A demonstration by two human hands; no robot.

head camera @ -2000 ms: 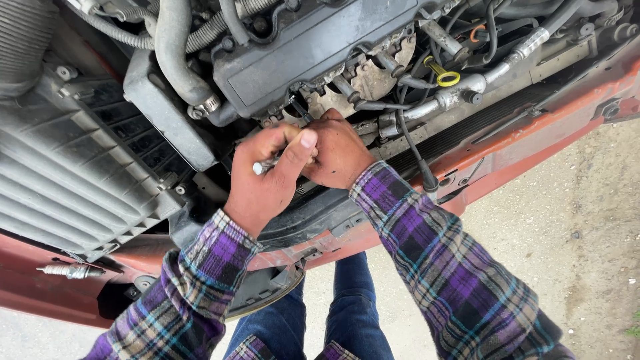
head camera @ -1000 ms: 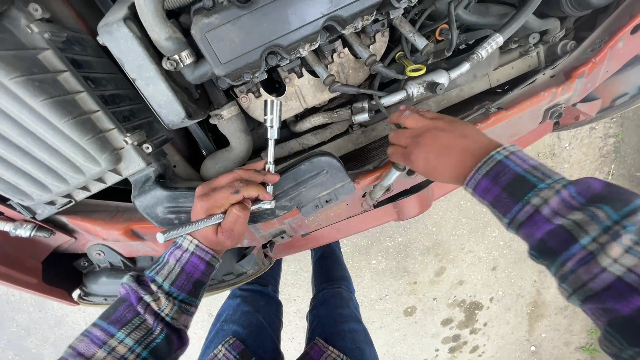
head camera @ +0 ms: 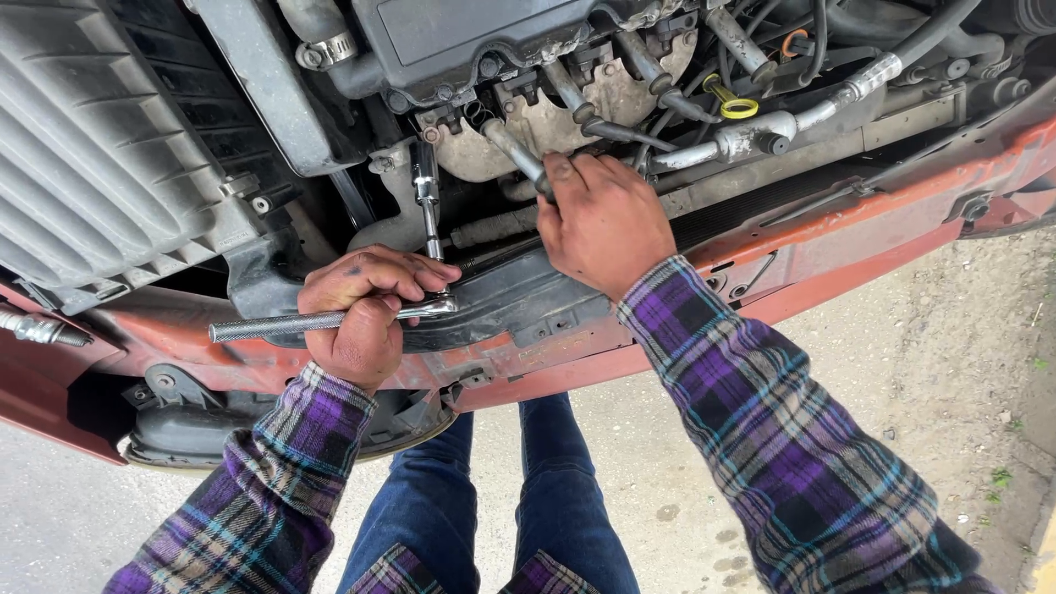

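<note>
My left hand [head camera: 363, 309] is closed around a chrome socket wrench [head camera: 276, 325] with a knurled handle. Its extension and deep socket [head camera: 424, 177] point up toward the engine. In my right hand [head camera: 606, 219] is a spark plug wire boot with a metal sleeve [head camera: 511, 153], its end at the opening beside the heat shield [head camera: 472, 153]. More sleeved boots [head camera: 569, 87] stand in a row to the right, below the black valve cover [head camera: 462, 33]. A spark plug [head camera: 41, 328] lies on the red car body at the far left.
A ribbed air filter housing [head camera: 107, 157] fills the left side. A yellow dipstick handle [head camera: 737, 107] and a metal pipe [head camera: 755, 139] lie right of my right hand. The red front body panel [head camera: 825, 239] runs across in front of me, with a headlight housing [head camera: 198, 425] below left.
My right hand has moved left from beside the metal pipe and brought the sleeved boot to the engine opening. My left hand still holds the socket wrench.
</note>
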